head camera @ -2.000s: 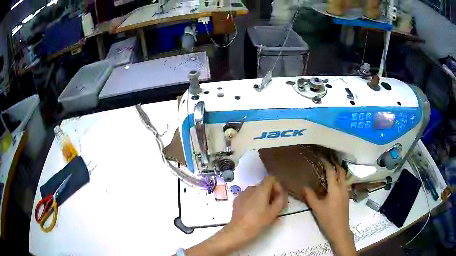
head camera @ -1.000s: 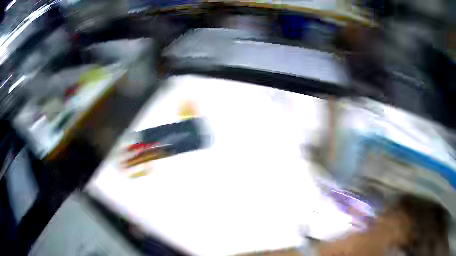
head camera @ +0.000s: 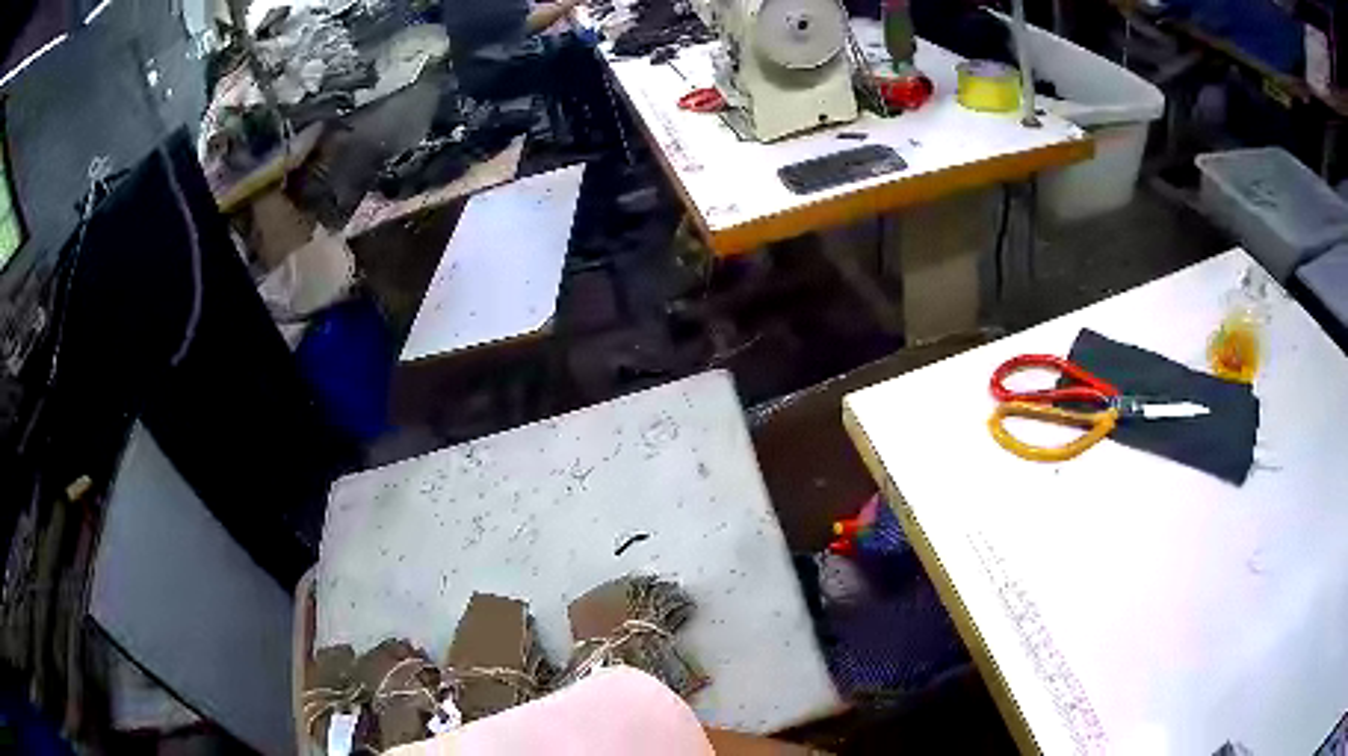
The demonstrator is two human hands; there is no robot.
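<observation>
Several tied bundles of brown cut pieces (head camera: pixel 492 638) lie along the near edge of a low white side table (head camera: pixel 591 473). Pale strips bind them, and white tags (head camera: pixel 342 733) show on some at the left. A pale pink rounded shape (head camera: pixel 569 721), perhaps my sleeve, covers part of the bundles at the bottom edge. A small skin-toned strip beside it runs off the frame. Neither my left hand nor my right hand is in view.
Scissors with red and orange handles (head camera: pixel 1053 430) lie on a dark cloth (head camera: pixel 1153 448) on the white machine table (head camera: pixel 946 488) at right, near a small bottle (head camera: pixel 1233 349). Another sewing machine (head camera: pixel 791 67) stands on a table behind. A grey board (head camera: pixel 192 591) leans at left.
The view has swung left and down, from the sewing machine to the side table with bundles. The machine, brown pieces under its arm and both hands have left the picture.
</observation>
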